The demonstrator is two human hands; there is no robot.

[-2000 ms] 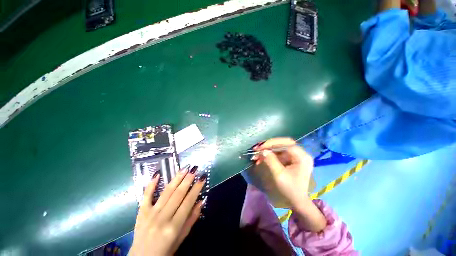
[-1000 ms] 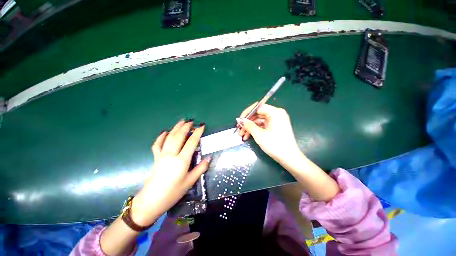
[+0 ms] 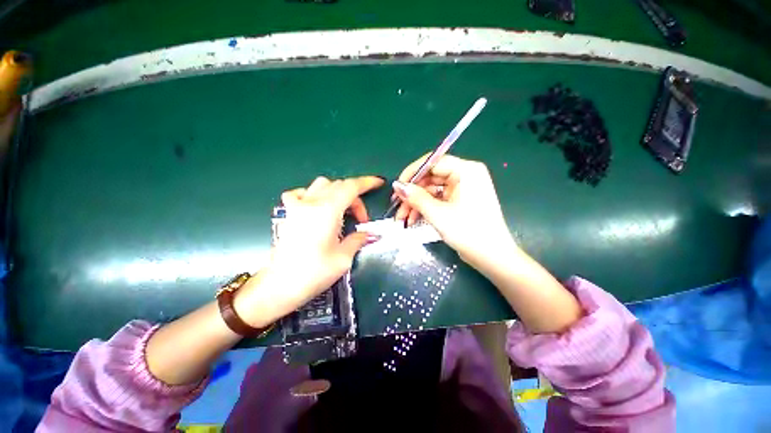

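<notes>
An open phone (image 3: 317, 317) lies near the bench's front edge, its upper part hidden under my left hand (image 3: 313, 224). My left thumb touches the left end of a white strip (image 3: 423, 234); whether the fingers grip anything is unclear. My right hand (image 3: 452, 203) holds slim tweezers (image 3: 448, 144), their rear end pointing up and right. The tweezer tips are near the strip's upper edge, close to my left fingers. A clear sheet with rows of white dots (image 3: 414, 309) lies right of the phone and reaches over the bench edge.
A heap of small black parts (image 3: 575, 135) lies at the right, with another phone (image 3: 673, 120) beyond it. A worn white rail (image 3: 355, 52) crosses behind. Phones, including one (image 3: 554, 8), show on the belt. A yellow-orange tool (image 3: 12, 76) shows at the far left.
The view has shifted. My left hand has moved off the phone's lower part, its thumb now on the strip. My right hand and tweezers have come closer to my left hand.
</notes>
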